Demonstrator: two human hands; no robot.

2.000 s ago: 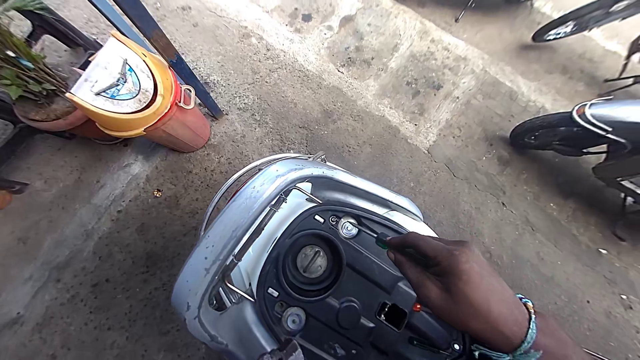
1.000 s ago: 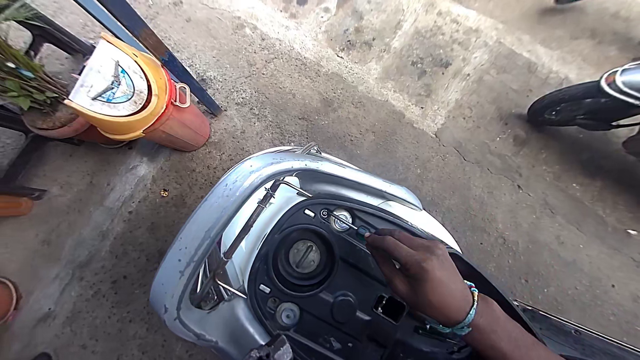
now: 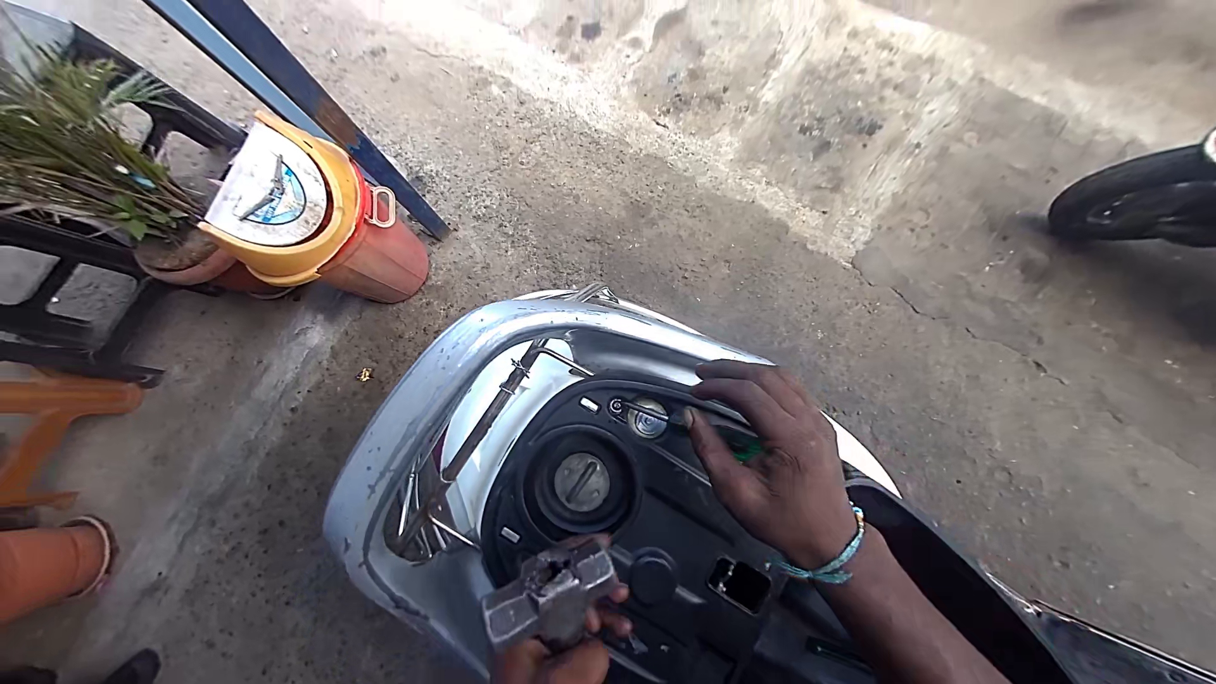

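My right hand (image 3: 774, 456) grips a screwdriver with a green handle (image 3: 748, 448), its thin shaft crossing a round metal fitting. The shaft's end is at a small screw (image 3: 617, 407) in the black plastic tray of a silver scooter's tail (image 3: 418, 380). Below it, my left hand (image 3: 560, 655) holds a worn metal hammer (image 3: 551, 597), its head over the tray's near left side. Between the two hands a round cap (image 3: 580, 482) sits in its recess. A square opening (image 3: 740, 584) shows in the tray under my right wrist.
To the upper left stand a red bin with a yellow lid rim (image 3: 380, 261), a blue metal post (image 3: 380, 171) and a potted plant (image 3: 85, 152). An orange plastic leg (image 3: 57, 404) is at the left edge. A vehicle's wheel (image 3: 1130, 195) is at the far right.
My left hand and most of the hammer head have come into view over the tray; earlier only a bit of grey showed at the bottom edge. My right hand's fingers are more raised and spread.
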